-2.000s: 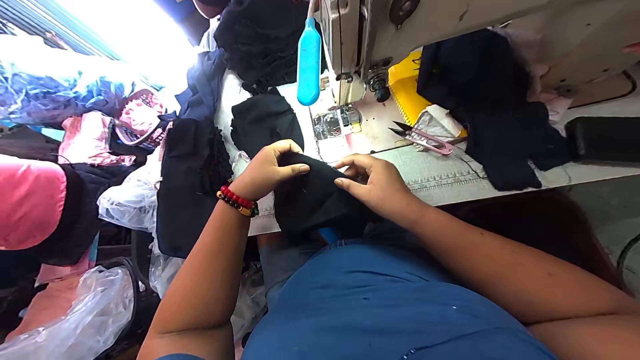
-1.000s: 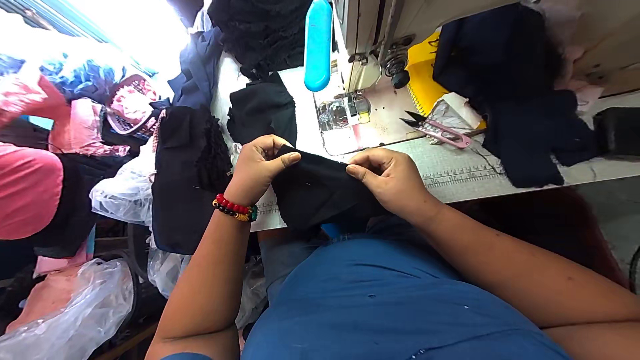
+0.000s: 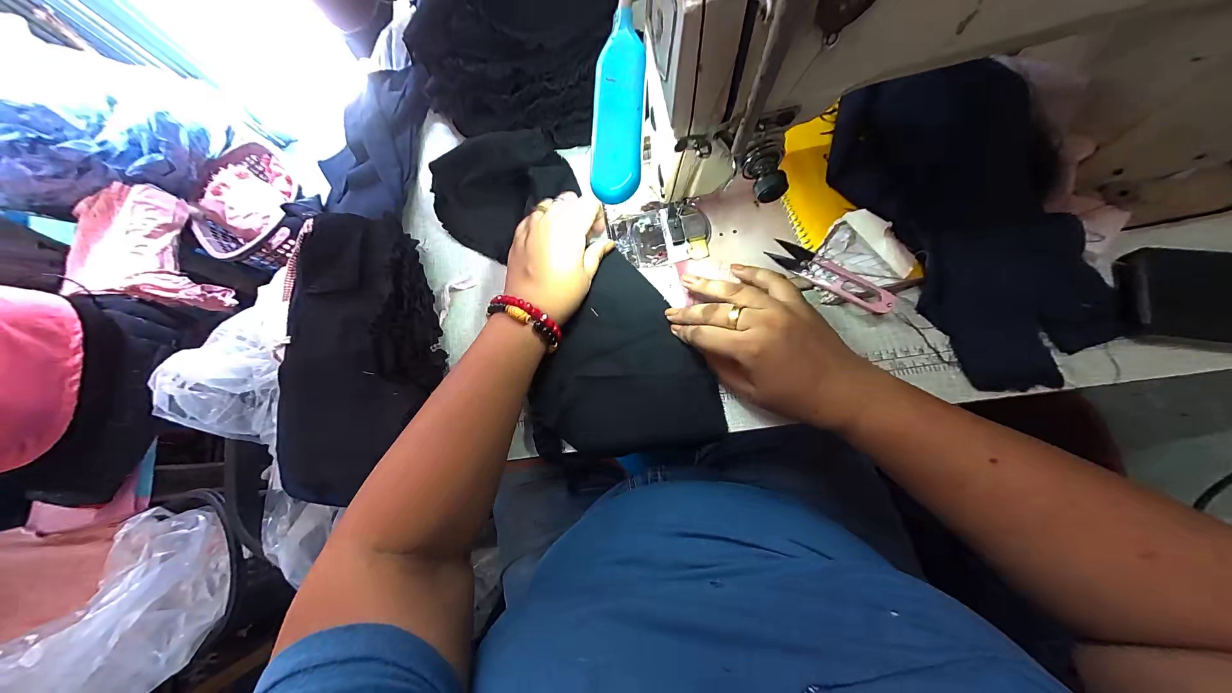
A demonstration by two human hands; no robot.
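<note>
A black fabric piece (image 3: pixel 635 375) lies over the front edge of the sewing machine's bed. My left hand (image 3: pixel 556 252), with a beaded bracelet at the wrist, grips its upper end close to the needle area. My right hand (image 3: pixel 760 337) rests flat, fingers spread, along the fabric's right edge near the presser foot (image 3: pixel 685 231); whether it pinches any cloth is not visible. Above my hands hangs a light-blue plastic handle (image 3: pixel 618 115), in front of the sewing machine (image 3: pixel 707 67). More black fabric (image 3: pixel 491 188) lies just beyond my left hand.
Pink-handled thread snips (image 3: pixel 852 287) lie right of my right hand, beside a yellow notebook (image 3: pixel 808 178) and dark navy cloth (image 3: pixel 982 221). A stack of black pieces (image 3: pixel 351 356) hangs at the left. Farther left are plastic bags (image 3: pixel 144 597) and a pink basket (image 3: pixel 245 207).
My hands were pinching the fabric's upper edge near the table's front; now they are farther forward, by the needle area. The right hand has changed from a pinch to lying flat.
</note>
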